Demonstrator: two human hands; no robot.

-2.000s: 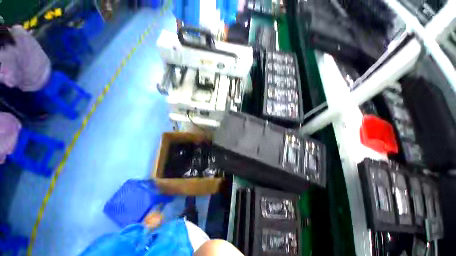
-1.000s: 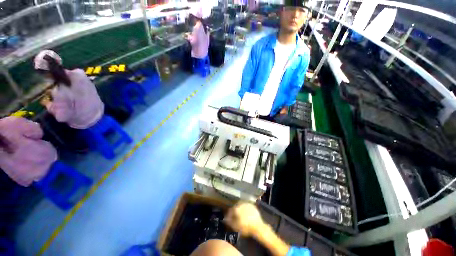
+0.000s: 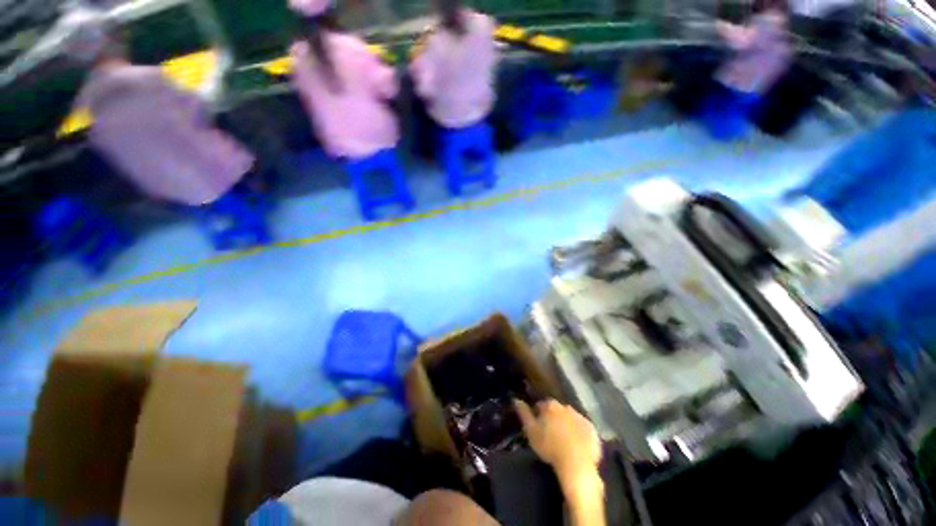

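Observation:
An open brown cardboard box (image 3: 429, 411) stands low in front of me, with black, shiny parts (image 3: 491, 423) inside. My right hand (image 3: 562, 437) reaches in from the bottom right, over the box's right side. Its fingertips are at the black parts; blur hides whether they grip one. A flat black tray (image 3: 525, 491) lies below the hand, cut off by the bottom edge. My left hand is not in view.
A white benchtop machine (image 3: 667, 349) with a black cable chain stands right of the box. A blue stool (image 3: 364, 349) and open carton (image 3: 185, 431) are left. People in pink sit beyond the floor; someone in blue is at right.
The view has swung left, away from the conveyor trays seen earlier. My right hand, absent two seconds ago and blurred over the box one second ago, is still at the box.

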